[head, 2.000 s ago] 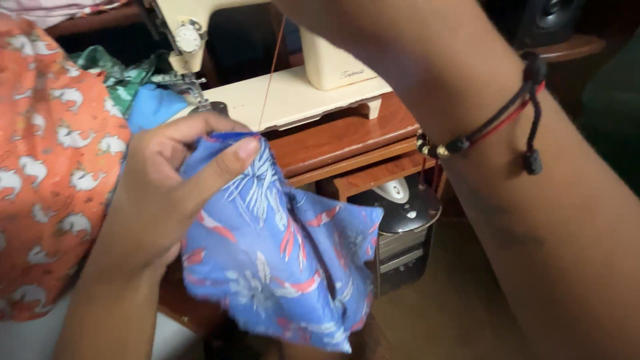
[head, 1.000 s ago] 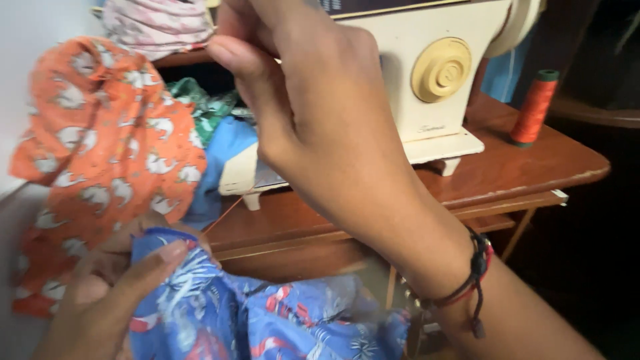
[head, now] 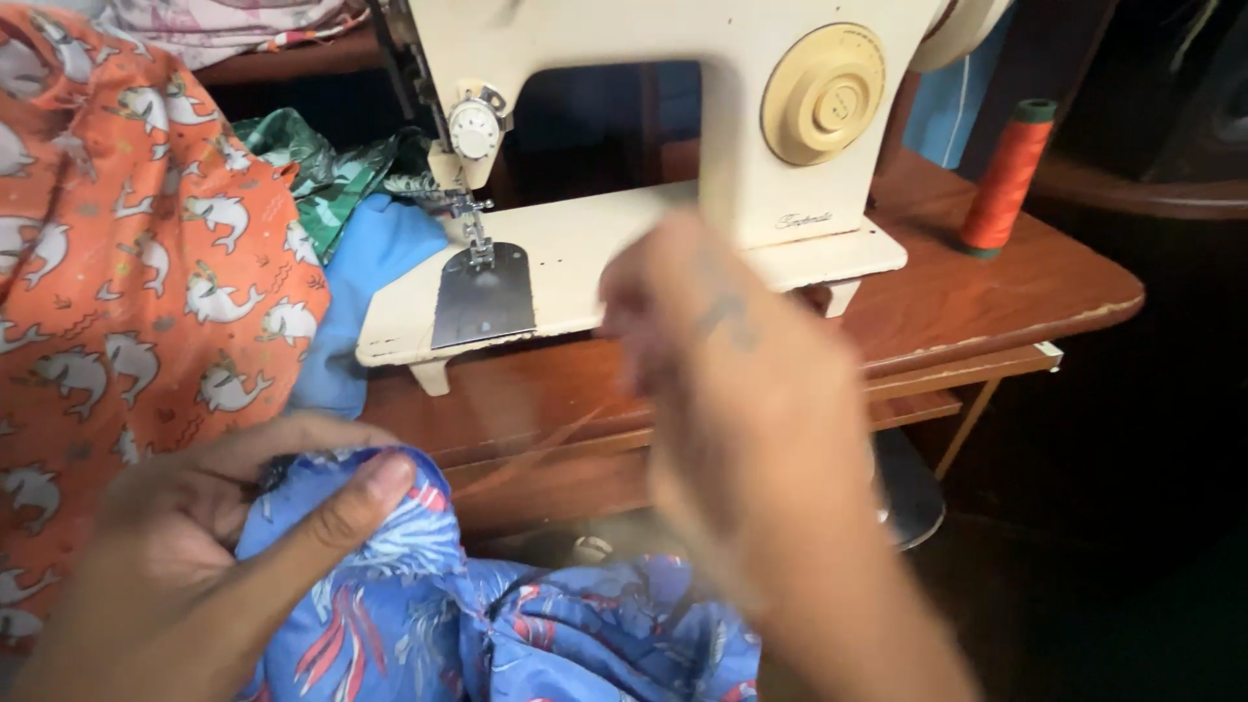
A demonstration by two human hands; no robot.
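My left hand (head: pixel 244 536) pinches the edge of a blue printed cloth (head: pixel 390 595) between thumb and fingers, at the lower left. The rest of the cloth hangs down and spreads to the right. My right hand (head: pixel 702 331), blurred, is up in front of the sewing machine's bed with its fingers curled; whether it holds anything I cannot tell. A faint thread seems to run between the cloth and this hand. Behind them stands a cream sewing machine (head: pixel 809 195), its presser foot (head: pixel 481 252) above the dark metal plate.
Orange dolphin-print cloth (head: pixel 146 244) hangs at the left, beside blue cloth (head: pixel 375 263) and green printed cloth (head: pixel 322 175). An orange thread spool (head: pixel 1009 185) stands upright at the right of the wooden table (head: pixel 1014 292). Pink-and-white cloth (head: pixel 244 24) lies at the back left.
My right hand, raised in front of the machine a second ago, is now lower, nearer the bed's front edge. My left hand keeps its hold on the blue cloth. The view has shifted.
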